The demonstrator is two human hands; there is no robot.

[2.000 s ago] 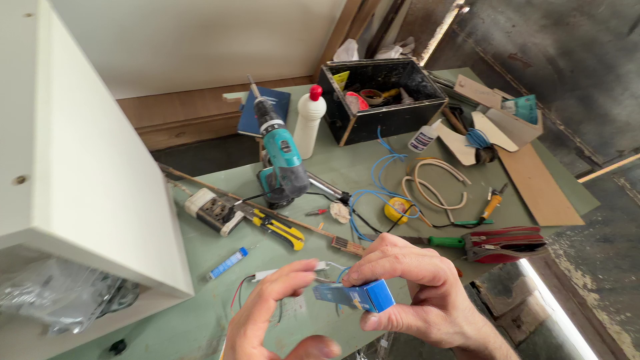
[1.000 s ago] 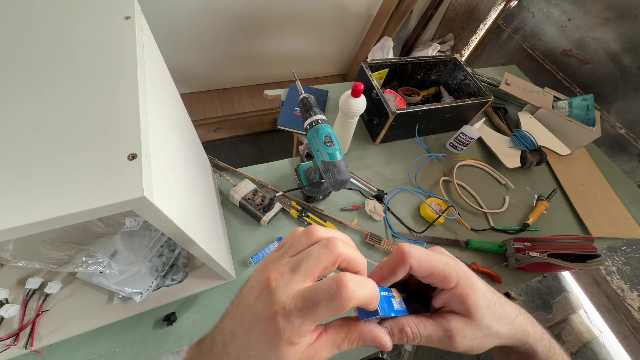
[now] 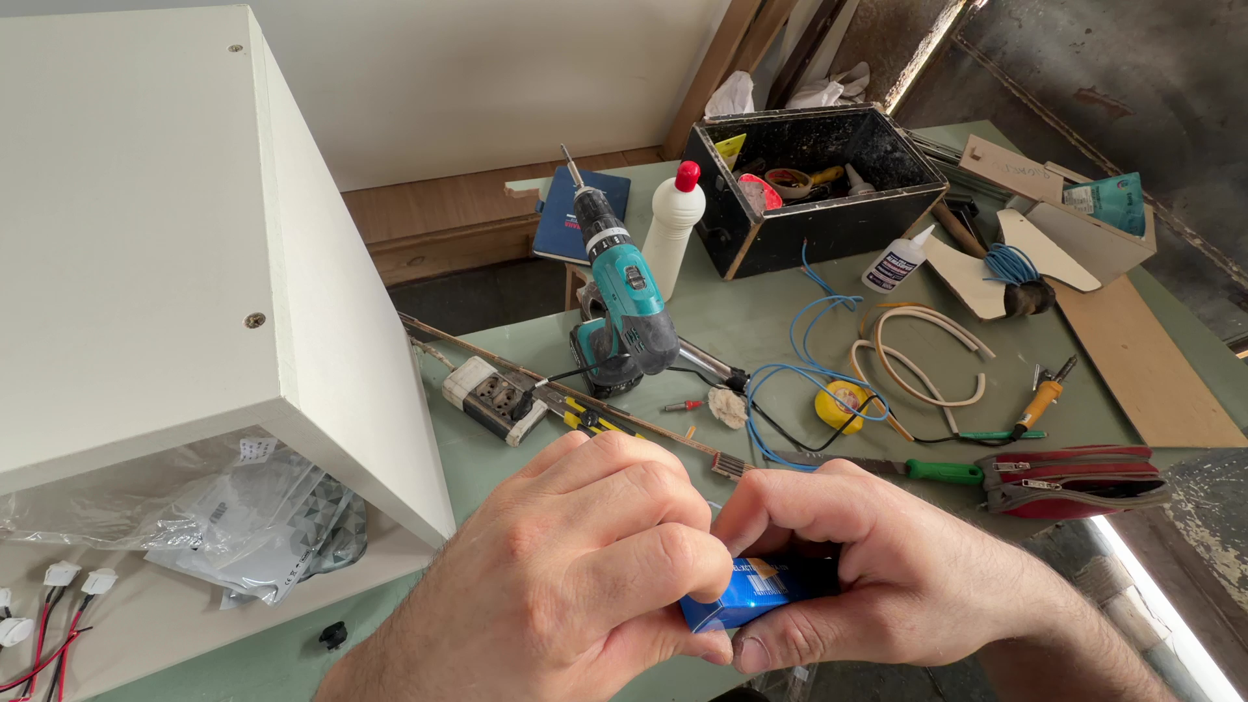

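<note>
A small blue cardboard box (image 3: pixel 756 588) with a printed barcode is held between both hands at the lower middle. My left hand (image 3: pixel 595 565) pinches its left end with thumb and curled fingers. Around the box's right end closes my right hand (image 3: pixel 868 575), its thumb along the lower edge. Just beyond the fingers lie a yellow-and-black utility knife (image 3: pixel 595 419) and a thin wooden strip (image 3: pixel 673 439). The contents of the box, if any, are hidden.
A white cabinet (image 3: pixel 341 322) stands at left. Behind the hands are a cordless drill (image 3: pixel 629 292), a white bottle (image 3: pixel 673 229), a black toolbox (image 3: pixel 829 229), a power strip (image 3: pixel 492 400), blue wire (image 3: pixel 809 370), a soldering iron (image 3: pixel 1041 400), a green-handled blade (image 3: pixel 944 472) and a red zip pouch (image 3: pixel 1068 483).
Two seconds ago my left hand was apart from the box with its fingers spread; now it grips the box's left end. The view has shifted left.
</note>
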